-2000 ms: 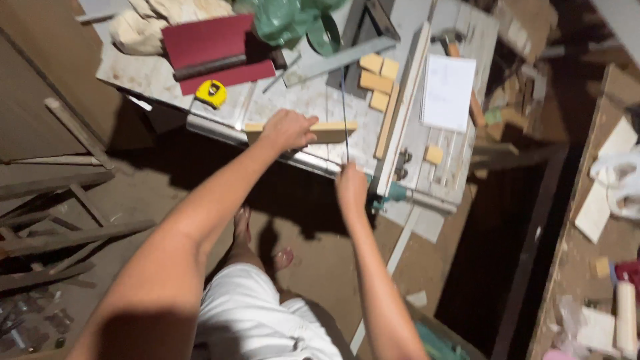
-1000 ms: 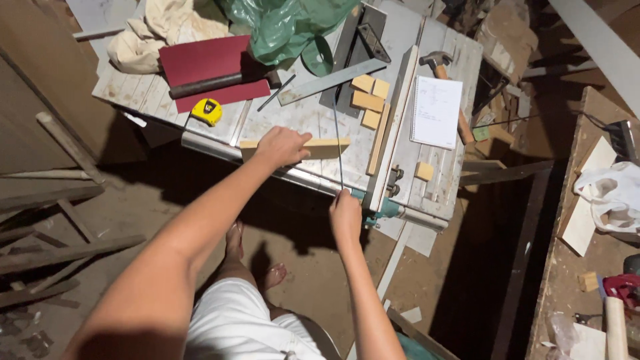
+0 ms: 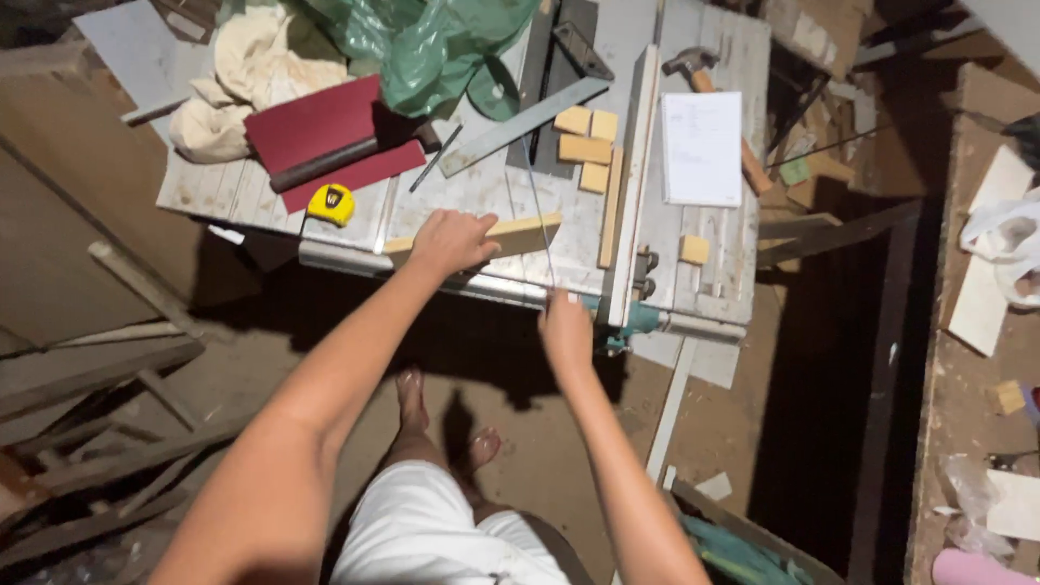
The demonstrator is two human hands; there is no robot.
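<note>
My left hand (image 3: 457, 244) grips a narrow wooden strip (image 3: 524, 233) and holds it on the metal tabletop (image 3: 487, 195) near the front edge. My right hand (image 3: 567, 325) is closed at the near end of a thin saw blade (image 3: 538, 203), which crosses the strip close to its right end; the handle is hidden in my fist. Several small wood blocks (image 3: 585, 149) lie beyond the strip, beside a long thin wood piece (image 3: 611, 207) along the saw fence (image 3: 634, 187). A steel try square (image 3: 524, 126) and a dark pencil-like rod (image 3: 436, 158) lie farther back.
A yellow tape measure (image 3: 331, 205), red sheets (image 3: 317, 118), a beige cloth (image 3: 260, 65) and a green plastic bag (image 3: 431, 49) sit at the left and back. Right of the fence are a spiral notebook (image 3: 702, 149), a claw hammer (image 3: 751, 166) and a small wood block (image 3: 694, 249).
My left hand still holds the strip on the table. The blade stays across the strip's right end, with my right hand at its near end.
</note>
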